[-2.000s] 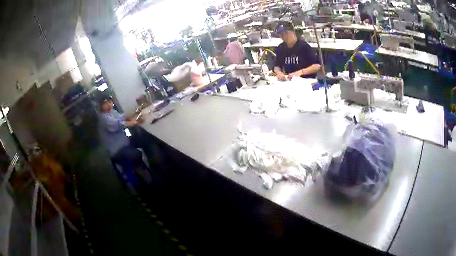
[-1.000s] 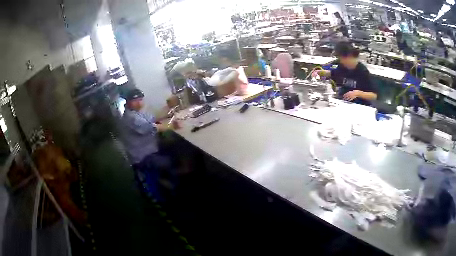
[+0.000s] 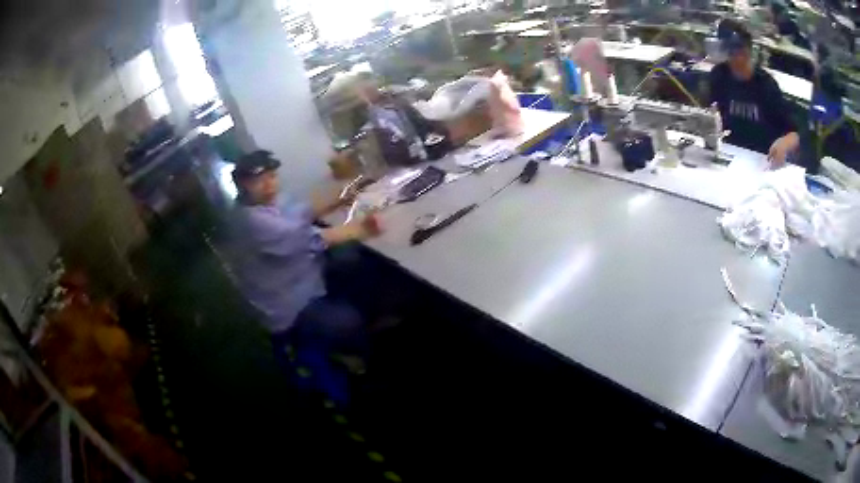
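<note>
Neither of my hands is in the picture. The pale grey table (image 3: 566, 236) lies in front of me. A tangled white heap of fabric strips (image 3: 811, 368) lies at its right end, near the picture's edge. Fabric shears (image 3: 436, 226), long and black, lie at the table's left end. A dark calculator (image 3: 421, 184) lies beyond them near white papers (image 3: 486, 154). A small dark thing (image 3: 529, 171) lies near the table's far edge; I cannot tell what it is.
A seated person in a blue-grey shirt (image 3: 273, 255) is at the table's left end. Another person in dark clothes (image 3: 750, 99) sits behind a sewing machine (image 3: 669, 118). A pillar (image 3: 269, 104) stands at the left. Yellow-black tape (image 3: 162, 377) marks the dark floor.
The view has shifted right-to-left along the table and come closer to its left end. The strips moved toward the right edge; the wrapped bundle has left the picture.
</note>
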